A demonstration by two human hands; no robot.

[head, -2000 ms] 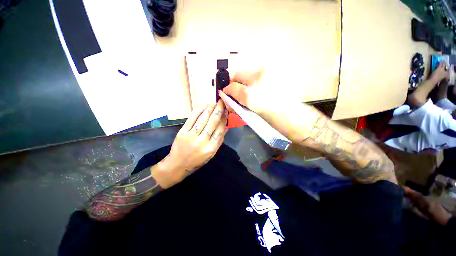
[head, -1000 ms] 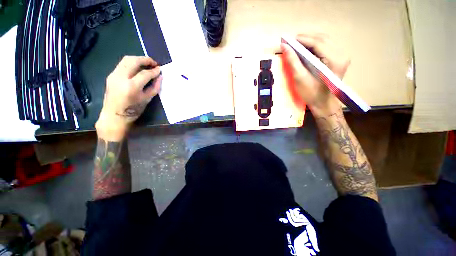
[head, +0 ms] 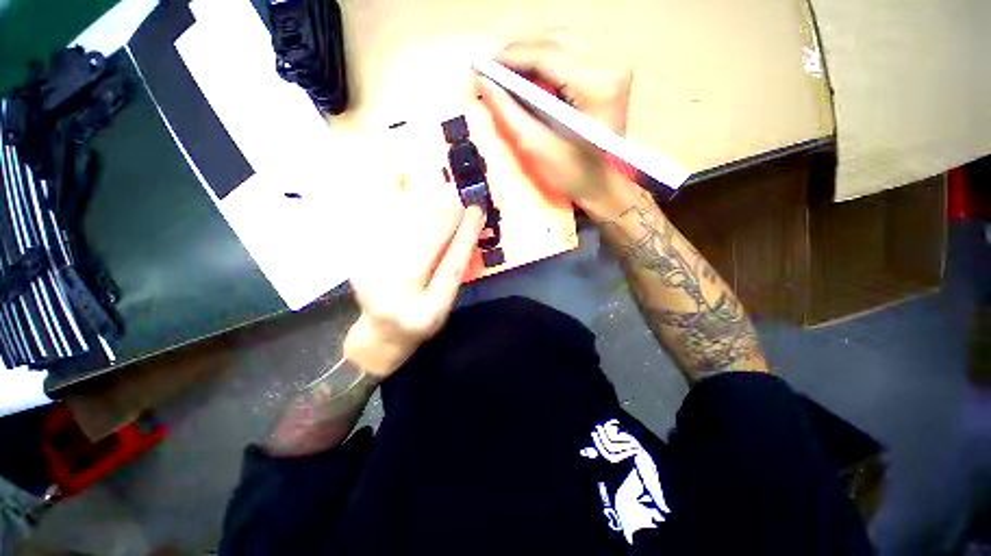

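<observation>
A pale to orange-red assembly jig (head: 543,230) lies on the cardboard, with a black plastic part (head: 467,163) seated along its middle. My left hand (head: 418,261) is over the jig's left side, its fingertips at the lower half of the part, partly hiding it. Whether it grips anything cannot be told. My right hand (head: 565,103) is at the jig's upper right, holding a long white strip (head: 609,139) pen-like, clear of the part.
A white pad sheet (head: 255,130) with a stepped black area lies at left. Grouped black parts (head: 310,54) stand at the back of the cardboard sheet (head: 717,76). Stacked strips (head: 38,272) with loose black pieces are at far left. A cardboard box (head: 869,261) is below right.
My left hand has moved right, from the pad sheet onto the jig and part. My right hand still holds the strip beside the jig. The whole view has turned and shifted.
</observation>
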